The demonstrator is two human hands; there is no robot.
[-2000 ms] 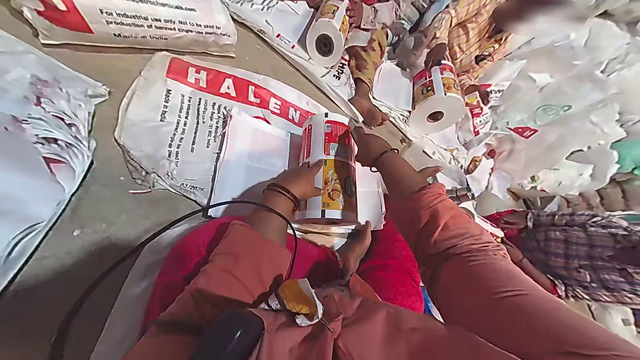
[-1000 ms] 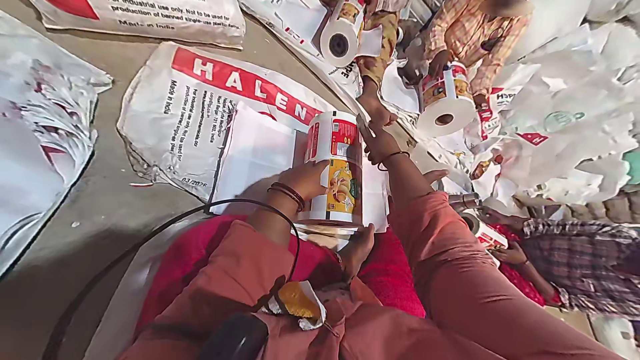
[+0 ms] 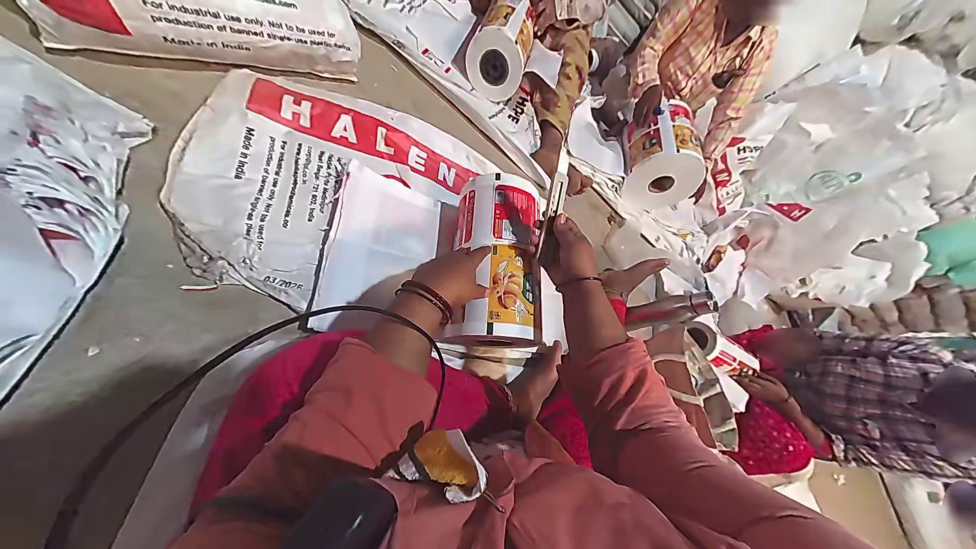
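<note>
A roll of printed packaging film point(image 3: 499, 263), red, yellow and white, stands tilted between my forearms. My left hand point(image 3: 455, 278) grips its left side, with the fingertips on the printed face. My right hand point(image 3: 568, 255) is at the roll's upper right edge and holds a slim cutter knife point(image 3: 557, 187), which points up and away from me; its blade cannot be made out clearly. White sheets point(image 3: 381, 236) lie left of the roll. A bare foot point(image 3: 537, 381) is just below the roll.
Printed white woven sacks point(image 3: 221, 168) cover the floor ahead. A black cable point(image 3: 252, 335) curves across at left. Co-workers sit ahead and at right, with other film rolls point(image 3: 663, 160) near their hands. Crumpled white film point(image 3: 823, 168) is heaped at upper right.
My right hand was lower against the roll's edge two seconds ago; the knife now shows upright in it. My left hand stays on the roll. At right, a co-worker's roll has come into view.
</note>
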